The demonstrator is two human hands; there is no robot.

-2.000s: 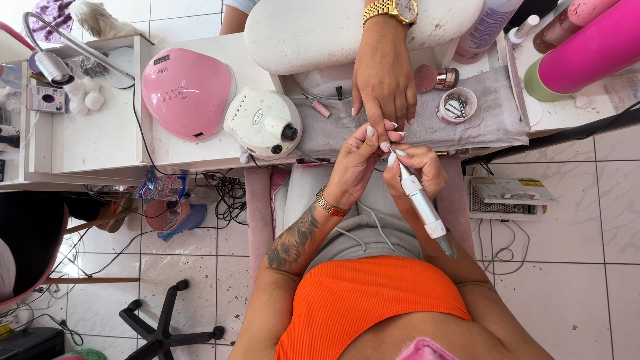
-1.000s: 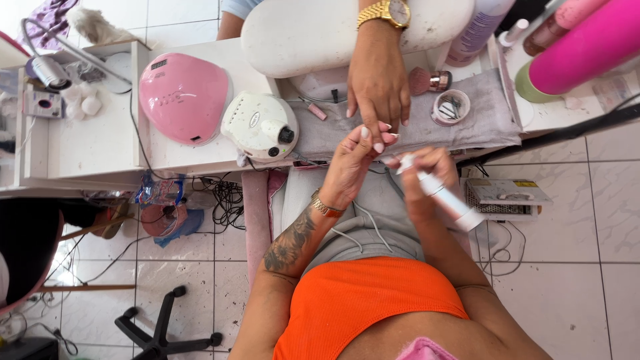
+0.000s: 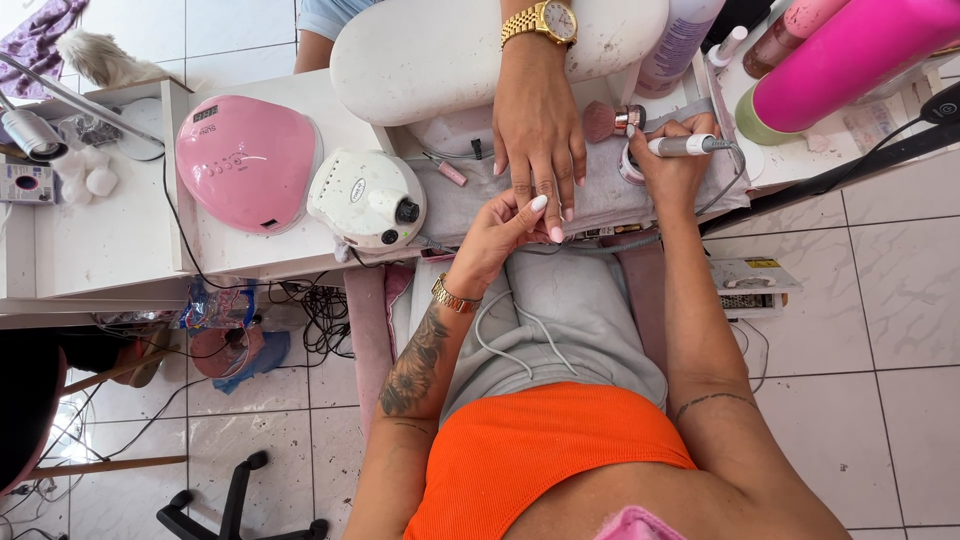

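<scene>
My left hand (image 3: pixel 506 229) holds a fingertip of another person's hand (image 3: pixel 536 131), which lies palm down over a grey towel (image 3: pixel 450 199). In my right hand (image 3: pixel 675 161) is an electric nail drill handpiece (image 3: pixel 681 145), its cord curving down from its right end. That hand is over a small round jar (image 3: pixel 632 165), partly hidden by my fingers. Just above it lies a makeup-style dust brush (image 3: pixel 611 121). A white nail drill control unit (image 3: pixel 366 199) stands left of the towel, and a small pink tube (image 3: pixel 452 173) lies on the towel.
A pink nail lamp (image 3: pixel 244 161) stands at left, near a desk lamp (image 3: pixel 34 135) and cotton balls (image 3: pixel 101 180). A white armrest (image 3: pixel 435 64) spans the far side. Bottles, including a magenta one (image 3: pixel 840 64), stand at right. The drill cord (image 3: pixel 622 246) runs along the table's near edge.
My right hand has moved away from the other person's fingers, up and right to the jar, with the drill handpiece still in it. My left hand still holds the finger.
</scene>
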